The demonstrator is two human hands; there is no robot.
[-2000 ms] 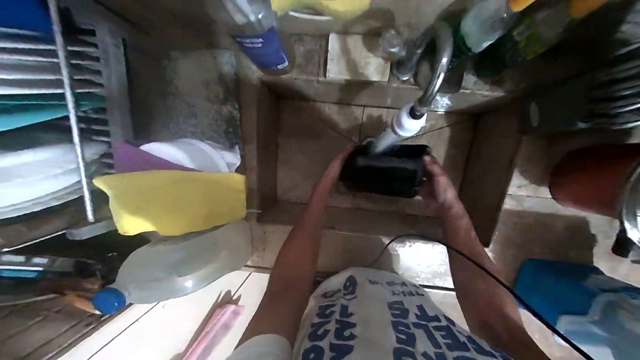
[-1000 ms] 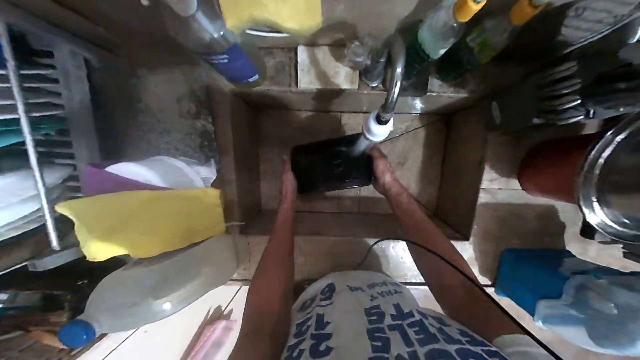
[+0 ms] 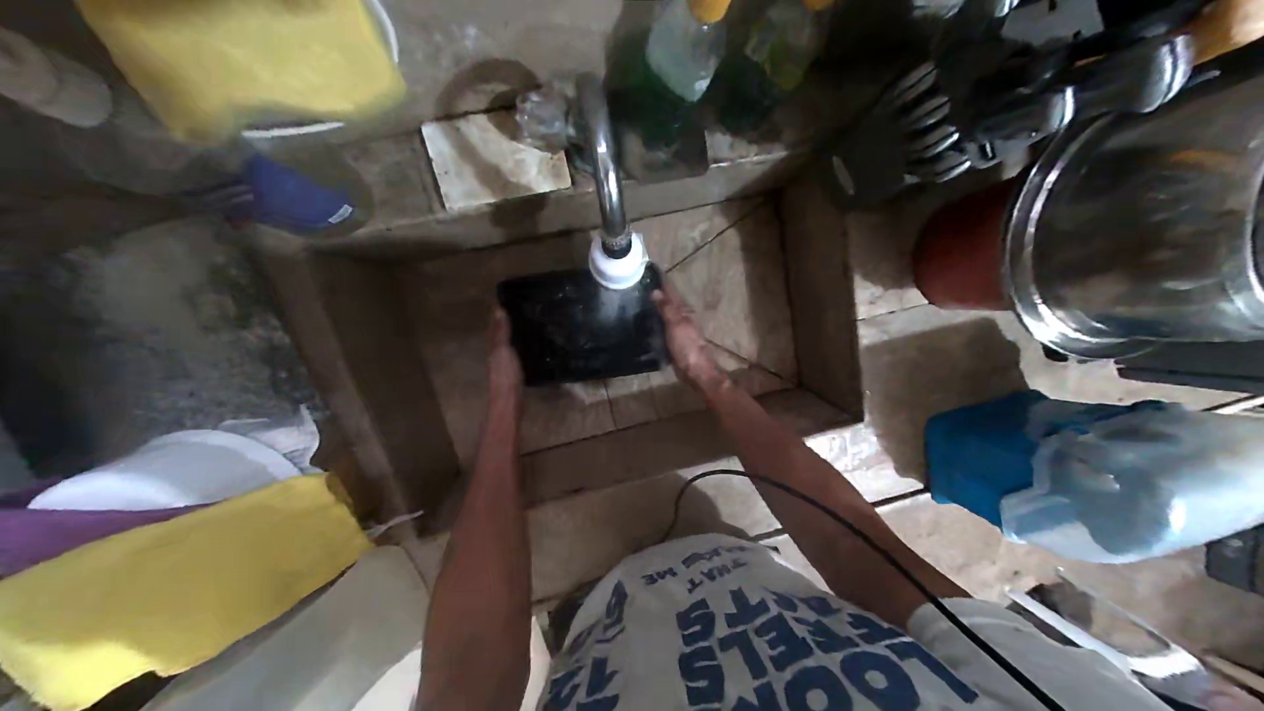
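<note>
Between my two hands is a black rectangular tray or container (image 3: 583, 336), held low in a tiled sink (image 3: 691, 425). My left hand (image 3: 505, 355) grips its left edge and my right hand (image 3: 681, 331) its right edge. Water runs onto it from the white nozzle (image 3: 618, 261) of a curved metal faucet (image 3: 600, 148). The nozzle hides part of the far right edge. Wet sheen shows on the black surface; whether it is the inside or the underside, I cannot tell.
A yellow cloth (image 3: 178, 583) and a white plate (image 3: 173, 474) lie at the left. Green bottles (image 3: 681, 59) stand behind the sink. At the right are a metal pot (image 3: 1145, 217), a red container (image 3: 963, 247) and a blue container (image 3: 987, 454). A black cable (image 3: 839, 518) crosses my right arm.
The black tray shows a broader face now than two seconds ago, with both hands still at its sides. The view has shifted noticeably.
</note>
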